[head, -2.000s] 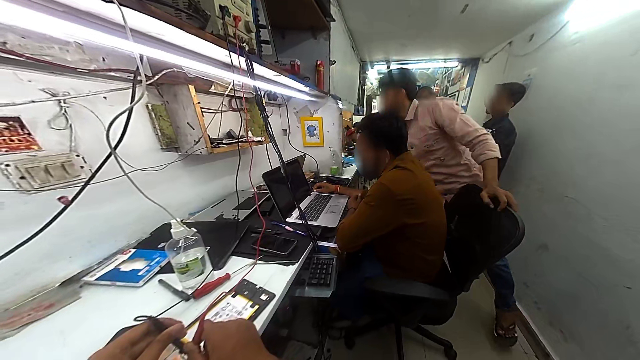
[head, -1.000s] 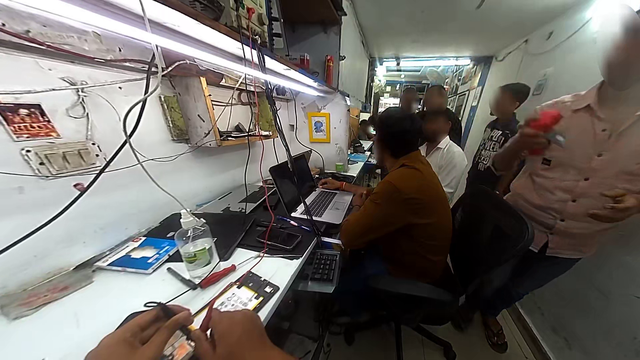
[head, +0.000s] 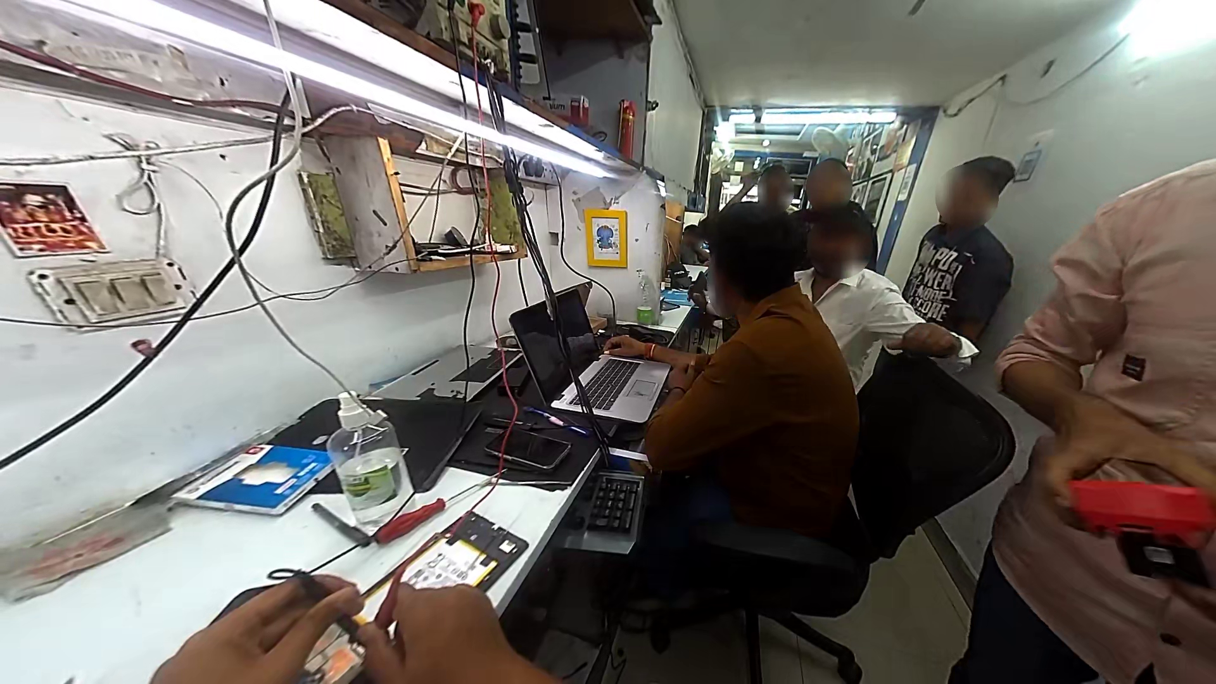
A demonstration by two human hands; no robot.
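My left hand (head: 271,632) grips a black probe with a dark lead, low over the white bench. Close beside it, my right hand (head: 442,632) has its fingers on a red probe (head: 389,600) joined to a red cable. Under both hands lies a small part (head: 334,655), mostly hidden, with orange showing. An opened phone (head: 465,562) with its battery exposed rests just past my right hand. A red-handled screwdriver (head: 410,522) and a clear pump bottle (head: 369,465) stand farther back; the screwdriver lies flat. Whether the probe tips touch anything cannot be seen.
Beyond are a blue-white packet (head: 271,480), a dark smartphone (head: 528,448), a keypad (head: 613,503) and a laptop (head: 617,380). A person in brown (head: 769,408) sits by the black chair (head: 921,446). At right, a person in pink holds a red object (head: 1140,510). Cables hang over the bench.
The person in pink has come from behind the chair to the near right, and now holds the red object lower. A person in white now has an arm over the chair. My hands stay low together.
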